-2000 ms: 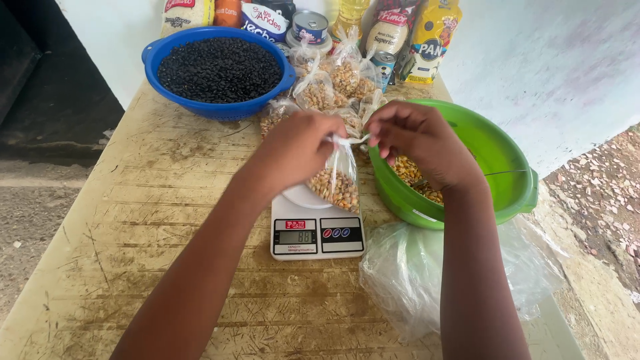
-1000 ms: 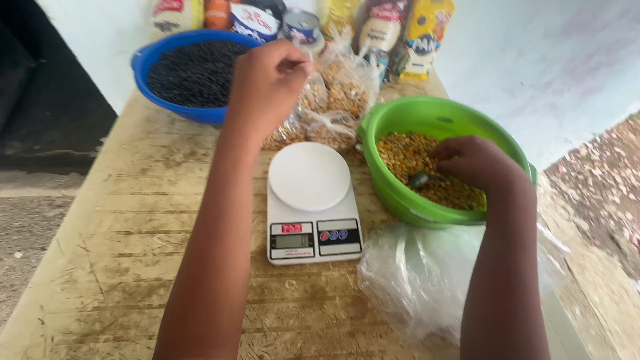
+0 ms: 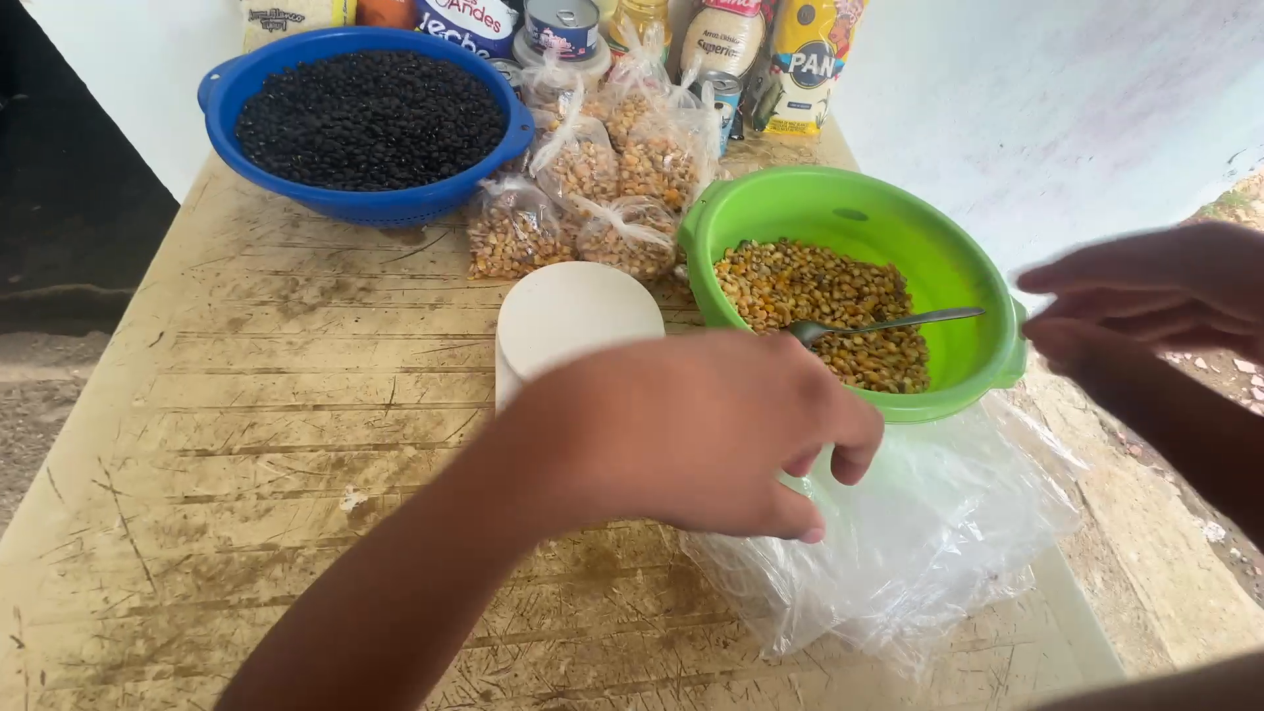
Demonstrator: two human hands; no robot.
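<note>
My left hand hovers with fingers apart above clear plastic bags and hides most of the white kitchen scale. Nothing shows between its fingers. At the right edge my blurred right hand is beside the rim of a green plastic basin, its fingers apart and holding nothing visible. Maize kernels lie in the basin, with a metal spoon resting on them. Behind the scale stand several knotted plastic bags of maize.
A blue basin of black beans sits at the back left of the scratched table. Cans, jars and food packets, among them a yellow PAN packet, line the wall.
The small bag of maize held over the scale in the oldest frame is gone from my hands. My right hand has left the maize and moved right; my left hand has come down toward the plastic bags.
</note>
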